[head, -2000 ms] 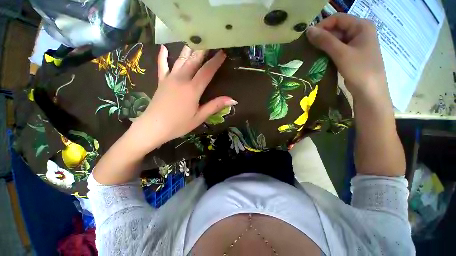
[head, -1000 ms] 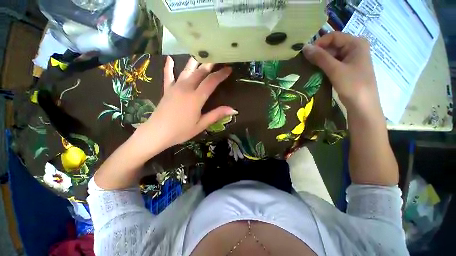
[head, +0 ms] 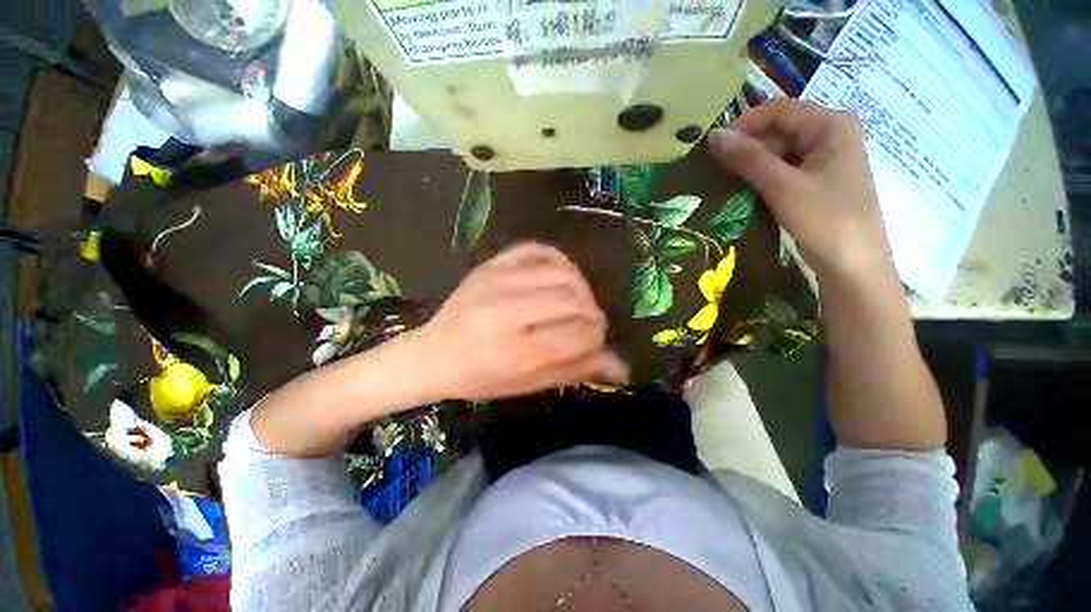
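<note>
Dark brown printed fabric (head: pixel 395 221) with fruit, leaves and flowers lies spread across the machine bed, its front edge reaching my lap. The cream sewing machine head (head: pixel 544 114) stands over its back edge; a small metal presser part (head: pixel 603 183) shows just below the head. My left hand (head: pixel 526 323) is over the fabric's front edge, fingers curled and slightly blurred; whether it grips the cloth is hidden. My right hand (head: pixel 796 167) is at the fabric's back right corner, beside the head, thumb and forefinger pinched together on the cloth edge.
A clear plastic bag with white contents (head: pixel 239 84) is at the back left. Printed sheets (head: pixel 927 132) lie on the cream table (head: pixel 1017 269) at right, with pens behind my right hand. A blue crate (head: pixel 397 484) is by my lap; red cloth (head: pixel 180 595) is lower left.
My left hand has left its flat, spread position near the machine head, moved toward my lap and curled. My right hand stays by the head. The whole view has shifted slightly.
</note>
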